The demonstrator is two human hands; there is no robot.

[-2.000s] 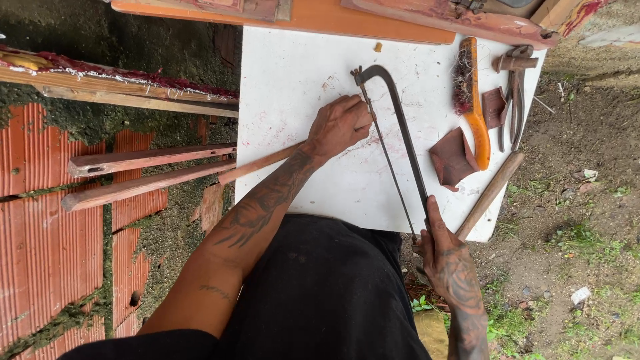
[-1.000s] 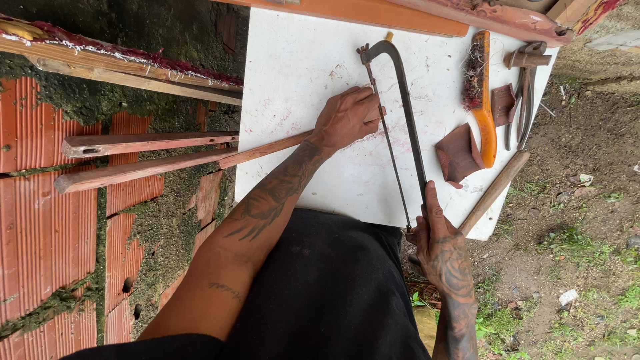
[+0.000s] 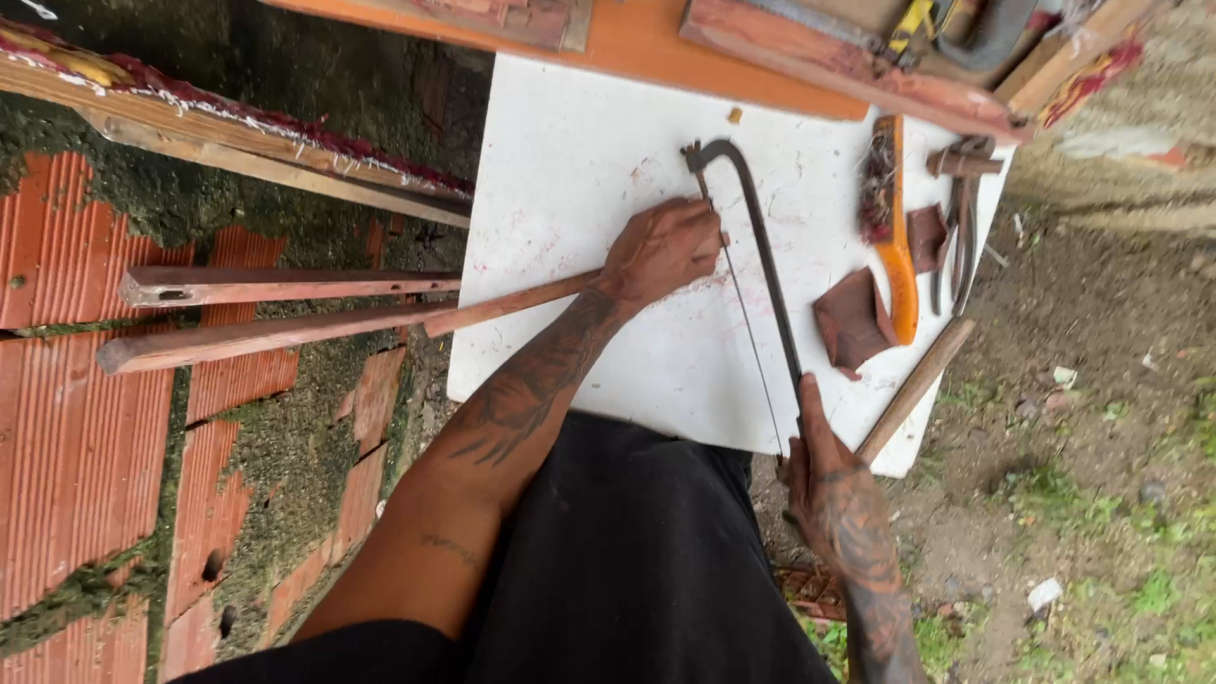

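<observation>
On the white board [image 3: 589, 380], my left hand [image 3: 665, 247] is closed around a narrow wooden strip [image 3: 532, 302], whose short end shows just past my fingers. My right hand [image 3: 822, 475] grips the handle end of a hacksaw [image 3: 760, 237]; the handle itself is mostly hidden by the hand. The saw's thin blade runs beside the fingers of my left hand, at the strip's end. Whether the blade has cut into the wood cannot be seen. Right of the saw lie a folded piece of brown sandpaper [image 3: 855, 321] and an orange-handled brush [image 3: 898, 275].
A hammer [image 3: 917, 389] lies along the board's right edge, near pincers [image 3: 964, 237] and a smaller brown piece [image 3: 927, 237]. Two wooden bars [image 3: 285, 285] jut out at left, before a brick wall. Beyond the board are an orange plank [image 3: 636, 47] and a tray holding a clamp [image 3: 993, 33].
The hacksaw has shifted slightly along its blade line relative to my left hand. Both hands keep their holds.
</observation>
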